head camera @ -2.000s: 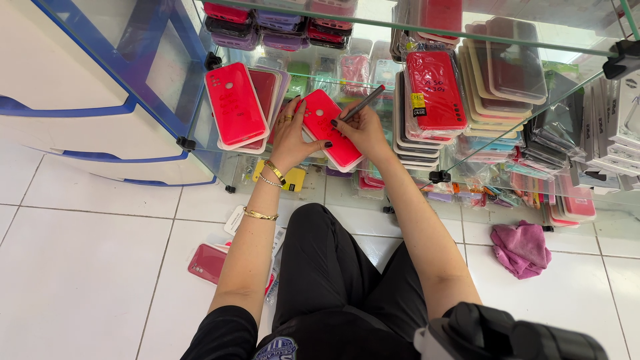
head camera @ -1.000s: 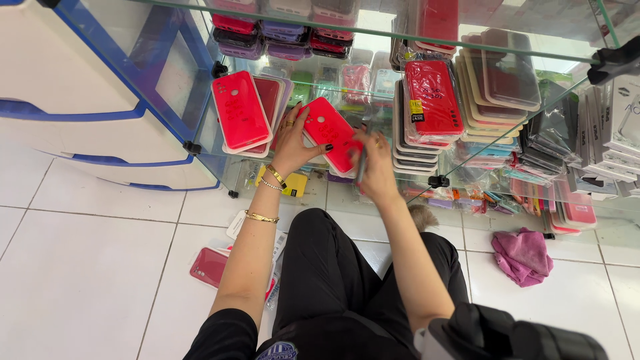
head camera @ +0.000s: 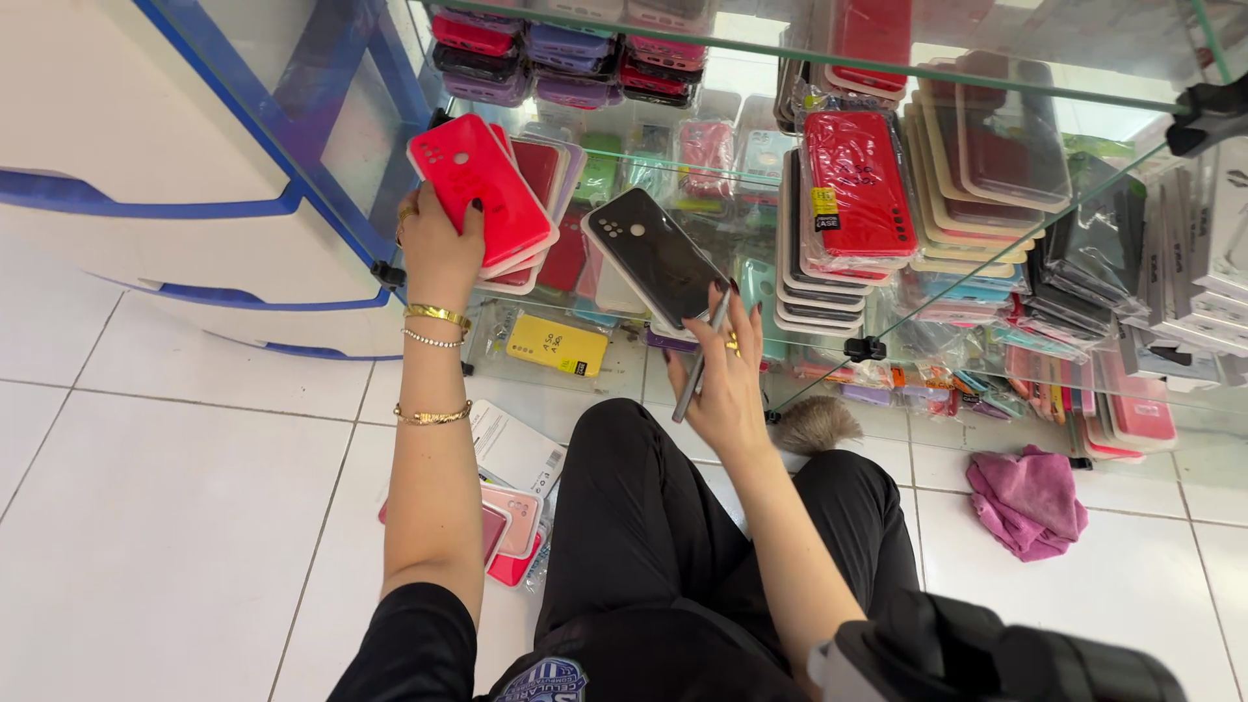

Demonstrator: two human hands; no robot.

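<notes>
My left hand [head camera: 439, 234] grips a red phone case [head camera: 483, 190] in clear packaging, over a small stack of packaged cases at the left of the glass shelf. My right hand [head camera: 723, 375] holds a grey pen [head camera: 694, 375] between its fingers, and its fingertips touch the lower edge of a packaged black phone case [head camera: 655, 255]. That black case lies tilted on the shelf between my hands. To its right stands a stack of packaged cases with a red phone case [head camera: 858, 185] on top, which bears handwriting and a yellow label.
Glass shelf edges run above my hands, with a black clamp [head camera: 865, 349] at a corner. A yellow case [head camera: 556, 343] lies under the shelf. On the tiled floor are a pink cloth [head camera: 1027, 502], packaged cases [head camera: 512, 517] and a furry object [head camera: 817, 424]. White-and-blue drawers [head camera: 146, 229] stand left.
The red case between my hands has gone from the middle, where a black case now shows. My left hand has moved left onto the left stack, gripping a red case.
</notes>
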